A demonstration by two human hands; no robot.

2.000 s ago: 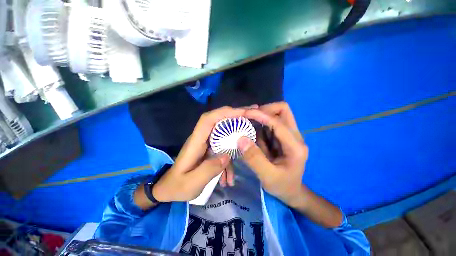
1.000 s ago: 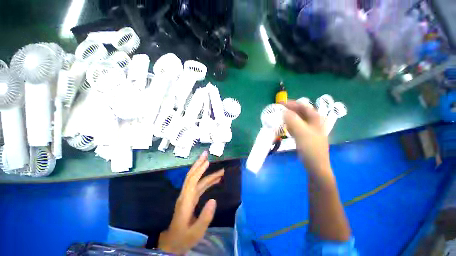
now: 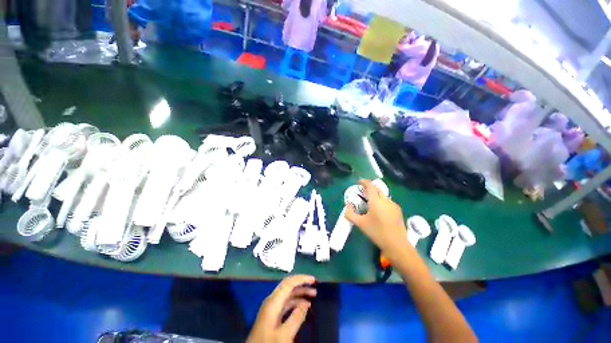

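My right hand (image 3: 382, 218) is over the bench, with thumb and fingertips around the slotted round head of a white fan shell (image 3: 340, 231), its handle pointing towards the front edge. A small thin dark thing shows between the fingers; what it is cannot be told. My left hand (image 3: 285, 311) is in front of the bench edge, fingers apart and slightly curled, empty. A dense heap of white fan shells (image 3: 120, 194) lies at the left. An orange-handled tool (image 3: 384, 260) lies partly hidden behind my right forearm.
Smaller white shells (image 3: 443, 241) lie at the right of the green bench (image 3: 522, 241). A black plastic heap (image 3: 288, 130) and another dark pile (image 3: 429, 171) lie behind. Pinkish bags (image 3: 449, 130) are at back right. People in pink (image 3: 305, 23) are beyond, near a metal frame.
The view has tilted up and shows more of the hall. My right hand remains at the shell on the bench, its fingers now around the head. My left hand stays empty before the bench.
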